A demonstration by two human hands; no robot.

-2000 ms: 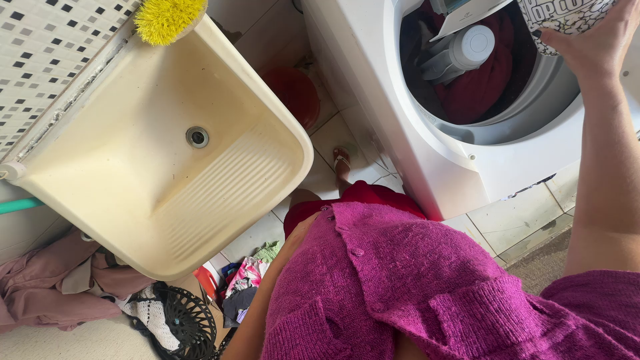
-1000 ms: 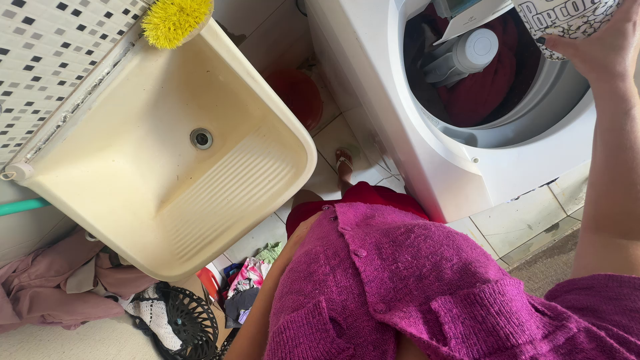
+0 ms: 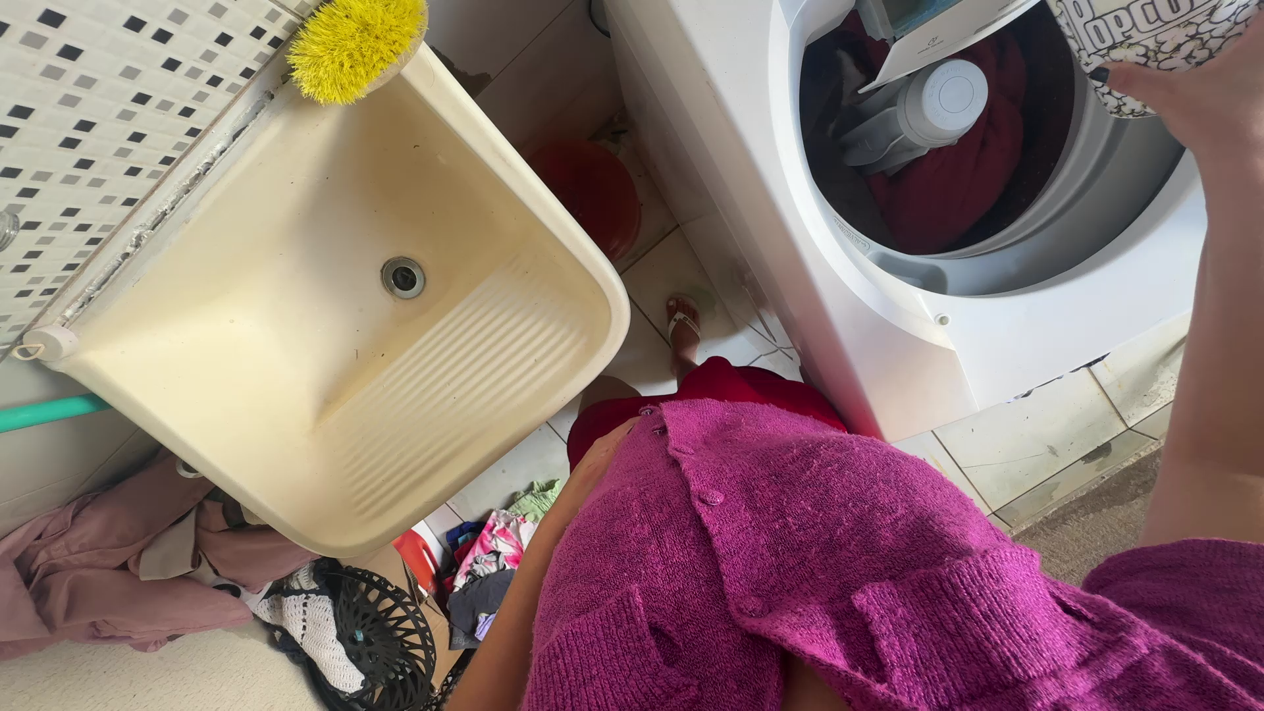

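Observation:
At the upper right my right hand (image 3: 1200, 104) grips a popcorn-patterned container (image 3: 1136, 59), thumb on its near side. The container is over the rim of a white top-loading washing machine (image 3: 1066, 346), partly out of frame. Inside the drum, dark red cloth (image 3: 963, 188) lies around a grey agitator with a round cap (image 3: 946, 102). A white panel (image 3: 953, 44) juts over the opening. My left arm lies along the side of my purple cardigan; where its hand ends and what it touches cannot be made out.
A cream laundry sink (image 3: 583, 296) with a ribbed washboard stands at left, a yellow bristle brush (image 3: 355, 44) on its corner. Below are pink cloth (image 3: 109, 573), a black openwork basket (image 3: 385, 622) and piled clothes (image 3: 489, 563). A red round object (image 3: 588, 197) sits between sink and washer.

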